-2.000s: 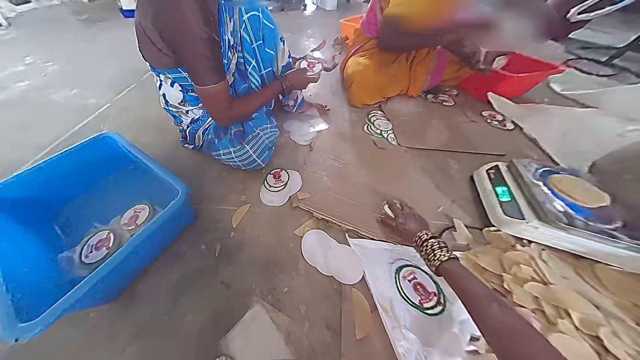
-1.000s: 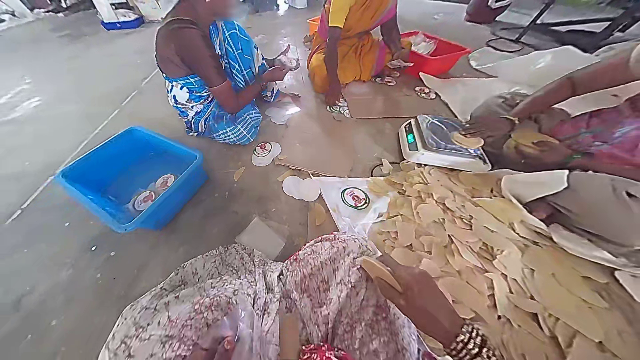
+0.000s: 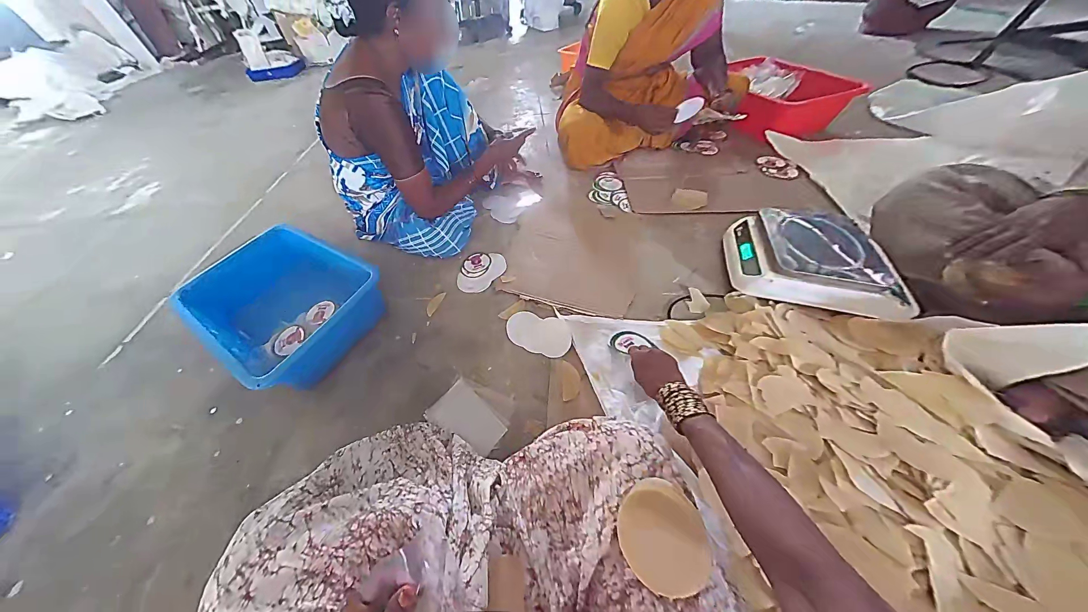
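Observation:
My right hand, with a beaded bracelet at the wrist, is at a round printed label on a white plastic sheet; whether it grips the label cannot be made out. A stack of round tan discs lies on my patterned cloth-covered lap. Low in the view, my left hand shows only in part, beside clear plastic; its grip is hidden. Plain white discs lie just left of the sheet. Many loose tan discs are heaped right of my arm.
A blue tub with printed discs stands at left. A digital scale sits beyond the heap, near a co-worker's hand. Two people sit ahead by cardboard and a red tub. A square white sheet lies before my lap.
My right hand has moved from the heap's near edge, where it held tan discs, forward to the printed label. Tan discs now lie on my lap. The co-worker's arm has drawn back from the scale.

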